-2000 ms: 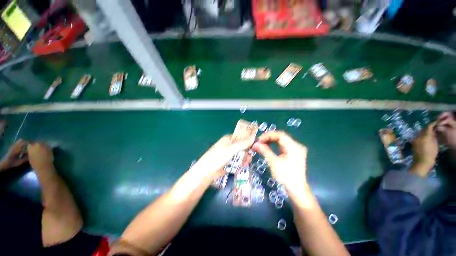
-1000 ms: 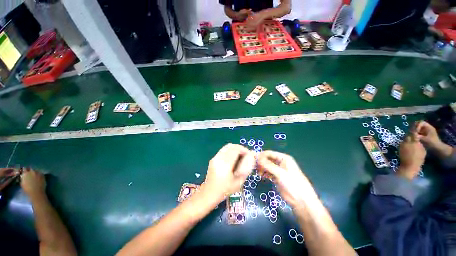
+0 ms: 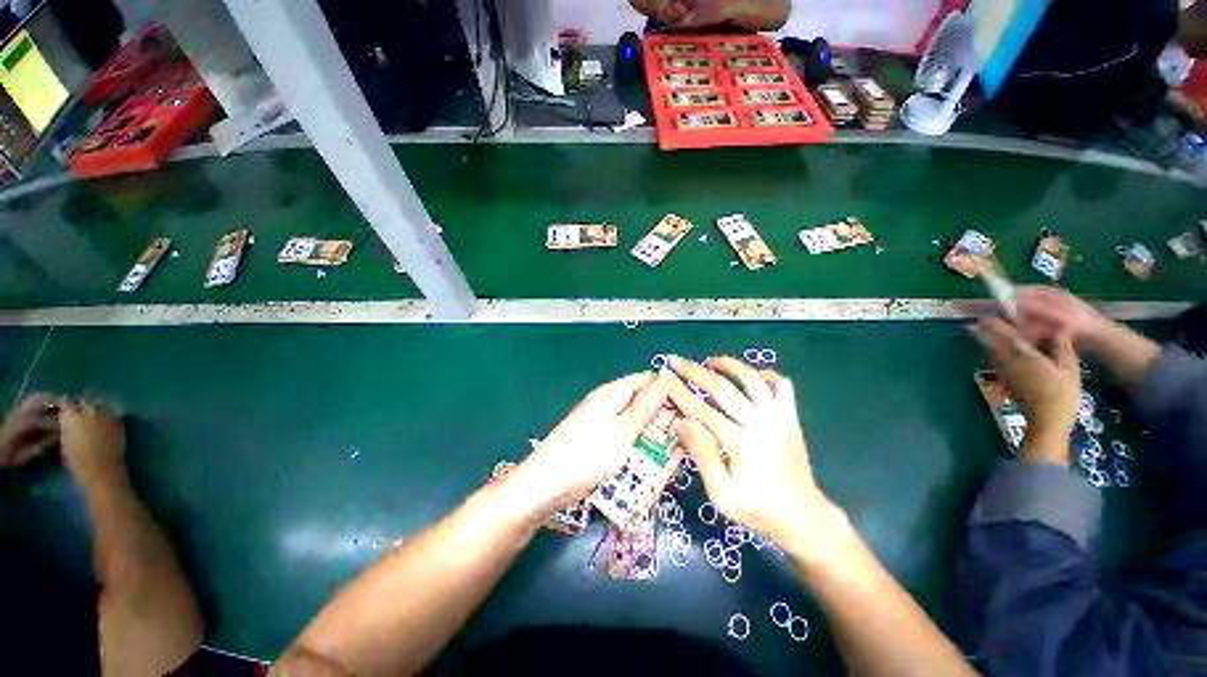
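A circuit board is tilted between my hands, its white section with dark dots facing up and a green part near the top. My left hand grips its upper left side. My right hand is at its upper right edge, fingers bent and touching the board's upper end. Another board lies under it on the green bench, and more boards lie partly hidden by my left wrist. Loose white rings are scattered beside and below my right hand; a few lie beyond my fingertips.
A pale rail separates the bench from the green belt, which carries a row of boards. A slanting grey post meets the rail. People work at left and right. A red tray of boards and a white fan stand opposite.
The board between my hands now shows its dotted face, where before it was mostly hidden. My right fingers have spread over its top end. The neighbour's hands at right have moved towards the belt.
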